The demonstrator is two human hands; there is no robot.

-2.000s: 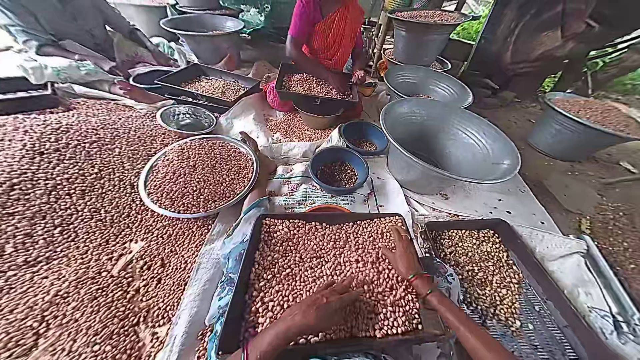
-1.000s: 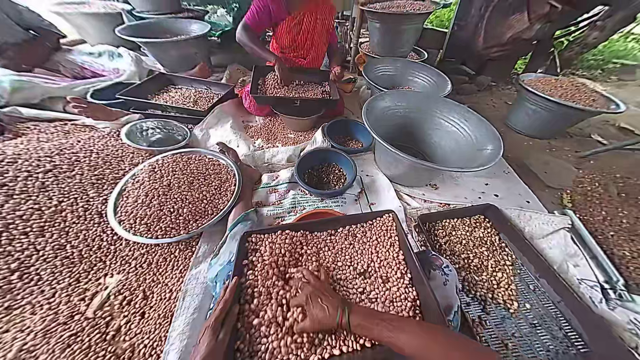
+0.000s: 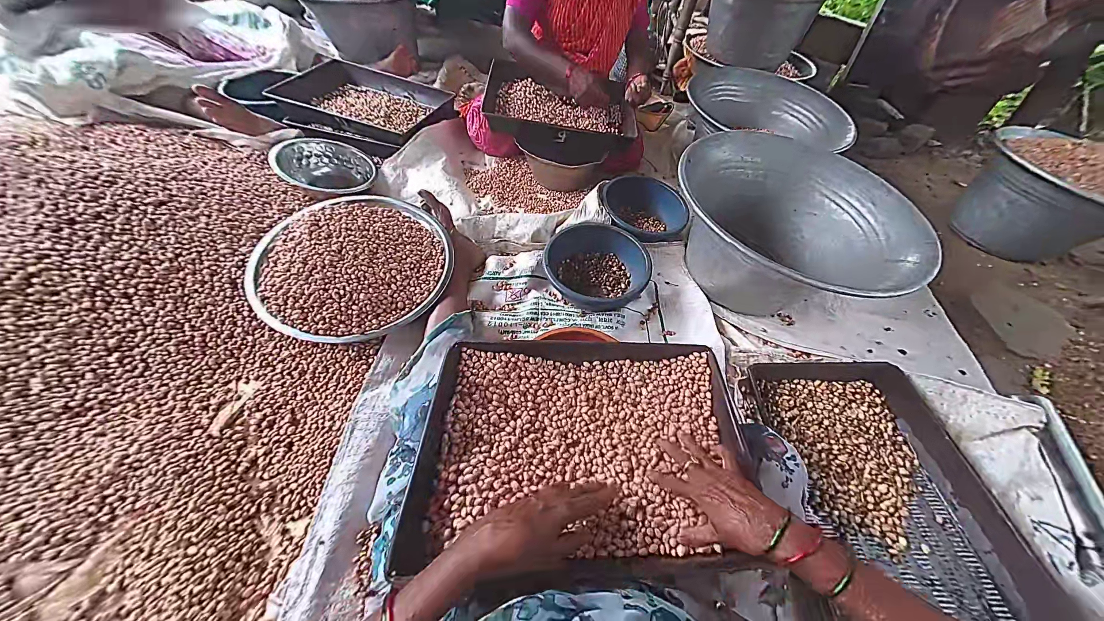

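A dark rectangular tray (image 3: 427, 466) full of pinkish-brown nuts (image 3: 569, 414) lies just before me. My left hand (image 3: 530, 522) rests on the nuts near the tray's front edge, its fingers pointing right. Over the right part of the nuts my right hand (image 3: 711, 496) is spread flat, with bangles at the wrist. Neither hand grips anything. To the right is a second dark tray (image 3: 871, 371) with a perforated bottom, holding yellowish-brown nuts (image 3: 841, 440). Beyond my tray stand a blue bowl (image 3: 598, 297) with a few dark pieces and another blue bowl (image 3: 681, 207).
A large heap of nuts (image 3: 155, 345) covers the left, with a full round metal plate (image 3: 250, 289) on its edge. A wide metal tub (image 3: 802, 207) stands at the back right. Opposite, a person (image 3: 578, 43) works over a dark tray (image 3: 565, 134).
My left hand has moved from the tray's left side onto the nuts. My right hand has shifted right from the middle of the tray, and its fingers have spread.
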